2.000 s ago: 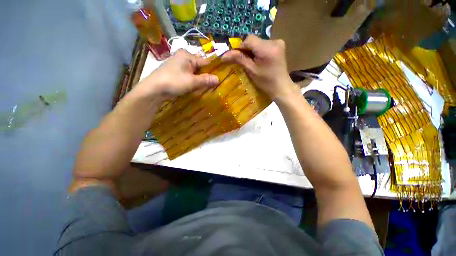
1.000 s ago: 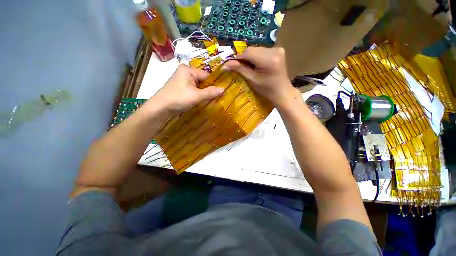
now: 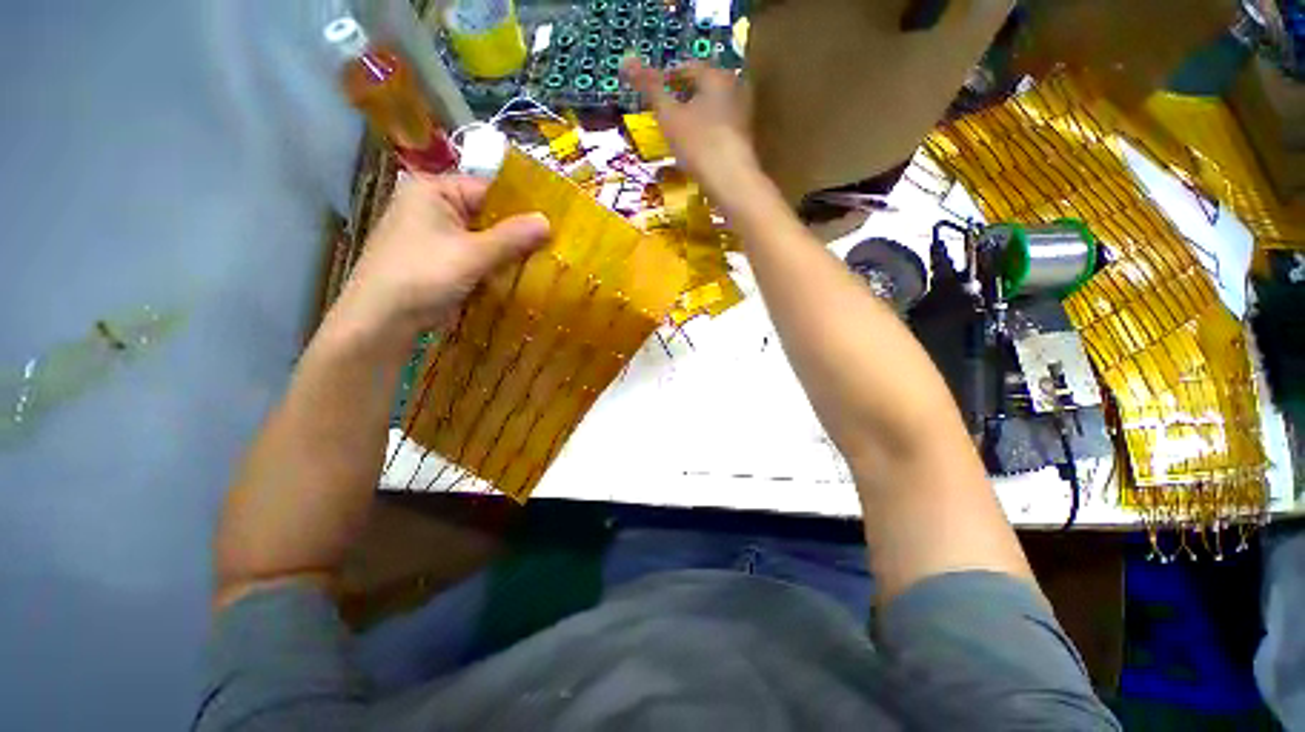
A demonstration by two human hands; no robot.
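Observation:
My left hand (image 3: pixel 429 250) grips the upper left edge of a large amber sheet (image 3: pixel 565 308) between thumb and fingers. The sheet has parallel dark lines and dark lead wires along its lower left edge, and it is held tilted over the bench. My right hand (image 3: pixel 690 115) is off the sheet, raised above the back of the bench near the circuit board panel (image 3: pixel 587 57). Its fingers are partly curled and blurred; whether they hold something cannot be told. Small amber pieces (image 3: pixel 694 229) lie between the hands with white patches and thin wires.
A red-orange bottle (image 3: pixel 394 107) and yellow jar (image 3: pixel 487 39) stand back left. A cardboard box (image 3: pixel 844 100) is behind the bench. At right are a green-ended solder spool (image 3: pixel 1052 259), a round tin (image 3: pixel 887 272), soldering equipment (image 3: pixel 1045 365) and a large amber stack (image 3: pixel 1166 358).
My right hand has let go of the amber sheet and moved up and away. My left hand has moved left with the sheet, uncovering small amber pieces behind it.

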